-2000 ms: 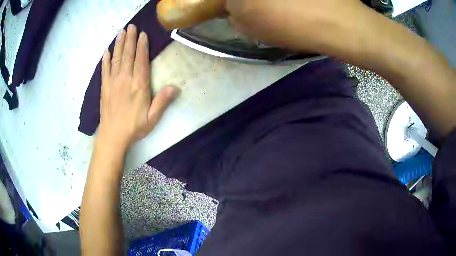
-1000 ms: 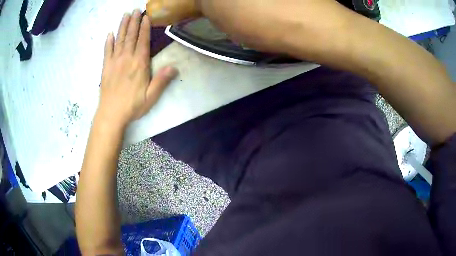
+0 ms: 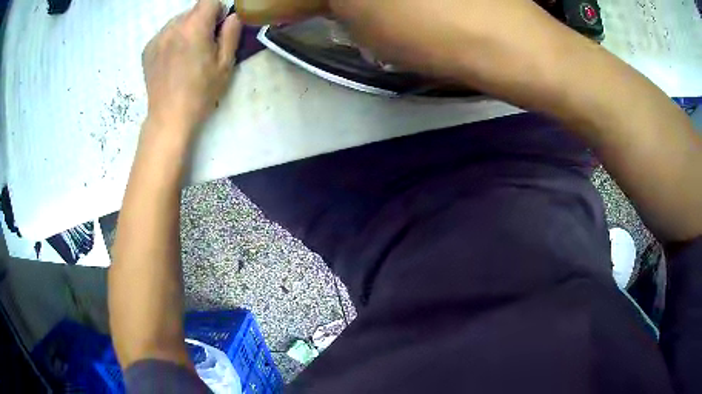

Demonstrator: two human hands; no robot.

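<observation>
The dark purple curved cloth piece [image 3: 250,44] shows only as a small patch at the top, between my left hand and the iron; the rest is hidden or out of frame. My left hand [image 3: 185,65] is at the top left, fingers bent, thumb and fingers closed around the cloth's edge, fingertips at the picture's edge. My right hand [image 3: 377,27], partly cut off by the top edge, grips the orange-brown iron handle [image 3: 281,9]. The steam iron [image 3: 331,61] lies low over the table, its pointed tip towards my left hand. Its sole is not visible.
The off-white pressing table [image 3: 285,115] has dark thread bits at left. A black fitting with a red spot [image 3: 588,12] is at top right. Black-and-white scraps [image 3: 75,240] hang at the table's left corner. Below are speckled floor and a blue crate [image 3: 258,350] with a white bag.
My left hand has gone from flat with fingers spread to bent, with the thumb drawn in, and has shifted up. The view has shifted down. My right hand stays on the iron handle.
</observation>
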